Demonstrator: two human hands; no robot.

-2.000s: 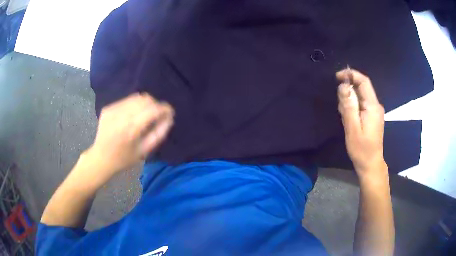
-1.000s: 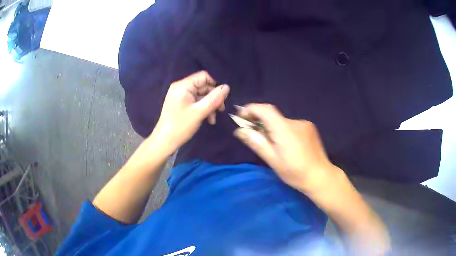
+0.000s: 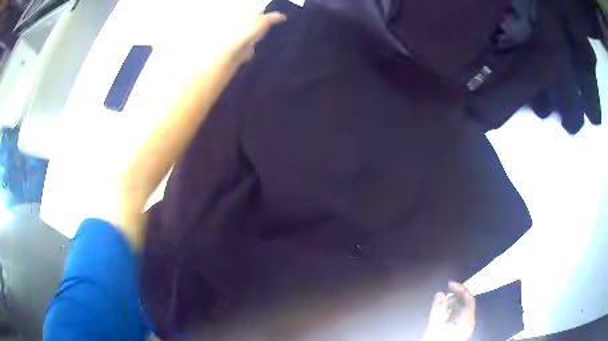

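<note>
A very dark jacket [image 3: 333, 133] lies spread over a white-topped table. A faint front button [image 3: 355, 251] shows low on it. My left hand [image 3: 263, 28] is stretched to the jacket's far left edge; its fingers touch the cloth, but blur hides whether they pinch it. My right hand [image 3: 453, 310] is low at the right, over the jacket's lower edge, cut off by the bottom rim. Its fingers are curled around a small, blurred metallic piece, which fits the thread snips.
A dark flat rectangle, perhaps a phone [image 3: 128, 78], lies on the white table [image 3: 87, 143] at the left. More dark garments [image 3: 553, 60] lie at the far right, beside a small pale label [image 3: 479, 78]. Grey floor [image 3: 30, 250] shows at lower left.
The view has shifted up and forward over the table. My hands, near each other a second ago, are apart: the left has reached far forward, the right has moved right and down in the picture.
</note>
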